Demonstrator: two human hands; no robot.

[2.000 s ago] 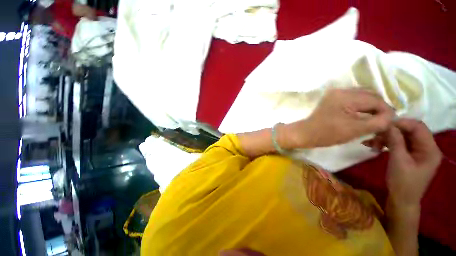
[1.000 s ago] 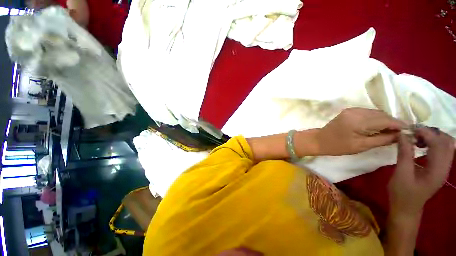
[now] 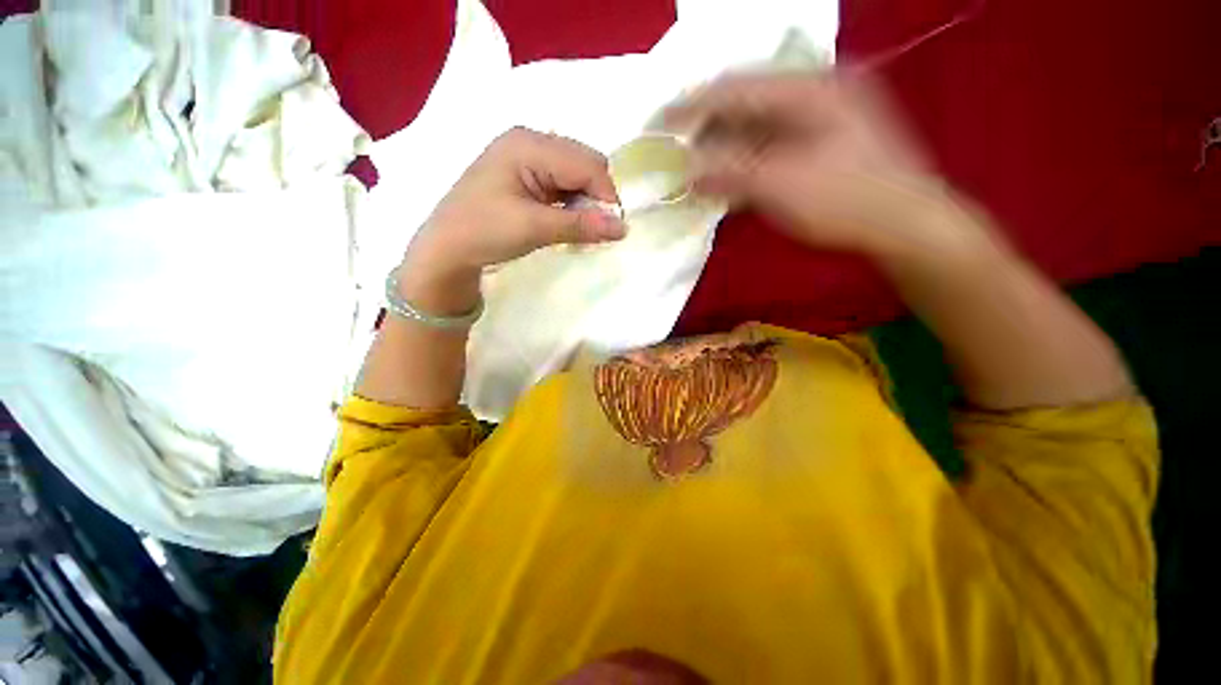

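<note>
The cream-white garment [image 3: 589,295] lies spread over the red table cloth in front of me, reaching up to the top edge. My left hand [image 3: 529,201] pinches its neckline edge between thumb and fingertips. A yellower cream patch of the neck opening [image 3: 651,169] shows between my hands. My right hand [image 3: 790,147] is motion-blurred at the right side of the opening, its fingertips over the garment. A pale pinkish thread [image 3: 917,43] runs from behind my right hand to the upper right. No needle can be made out.
A large heap of cream-white garments [image 3: 174,321] lies at the left. Red cloth [image 3: 1044,147] covers the table at right, with a small pale thread scrap [image 3: 1209,139] at the far right. Dark green [image 3: 1165,348] shows at the near right edge. Dark blurred workshop parts show at lower left.
The view has turned, bringing the hands and garment toward the middle. My hands have moved apart from their earlier touching position. The person in red at upper left is no longer in view.
</note>
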